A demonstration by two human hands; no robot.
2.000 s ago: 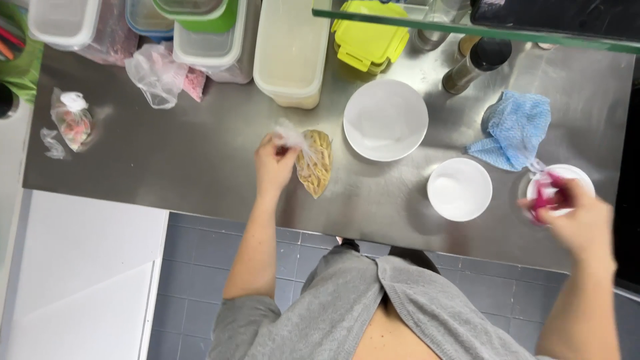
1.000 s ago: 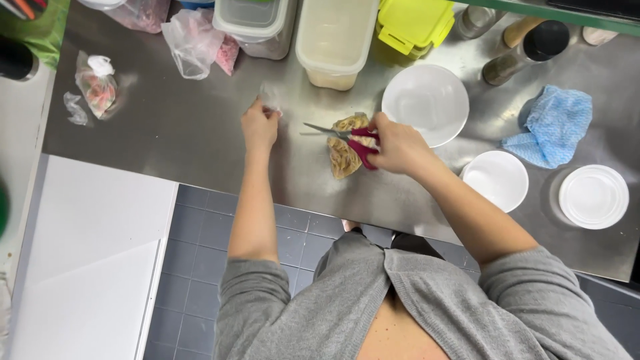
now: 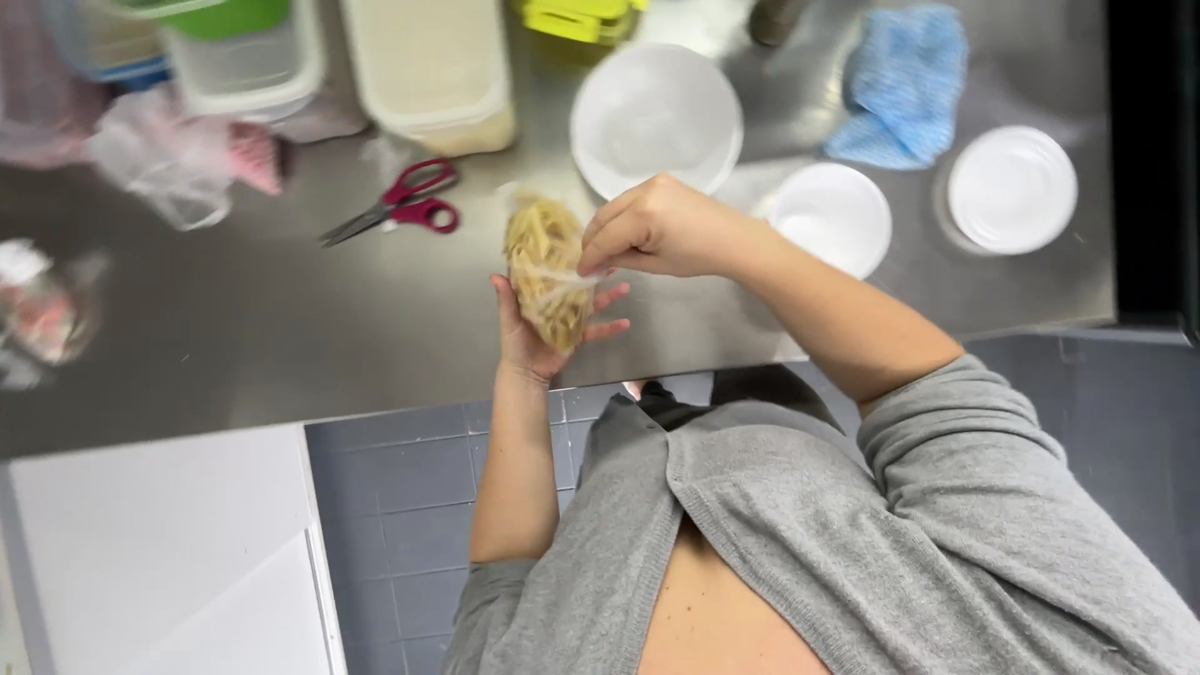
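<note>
A clear plastic bag of yellowish strips (image 3: 546, 272) rests in my left hand (image 3: 539, 337), whose palm is turned up beneath it with the fingers spread at its right side. My right hand (image 3: 656, 230) pinches the plastic at the bag's right edge between thumb and fingers. Scissors with dark pink handles (image 3: 405, 202) lie on the steel counter to the left of the bag, their blades pointing left. A large white bowl (image 3: 656, 117) stands just behind my right hand, and a smaller white bowl (image 3: 832, 220) is partly behind my right forearm.
White round lids or dishes (image 3: 1012, 190) and a blue cloth (image 3: 905, 89) are on the right of the steel counter (image 3: 234, 328). Plastic food containers (image 3: 431, 70), a yellow-lidded box (image 3: 581, 17) and a bag with pink contents (image 3: 178, 155) line the back. Another small bag (image 3: 42, 309) lies far left.
The scissors, in my right hand a second ago, now lie on the counter. My left hand has gone under the bag, which is lifted, and my right hand has taken hold of its plastic.
</note>
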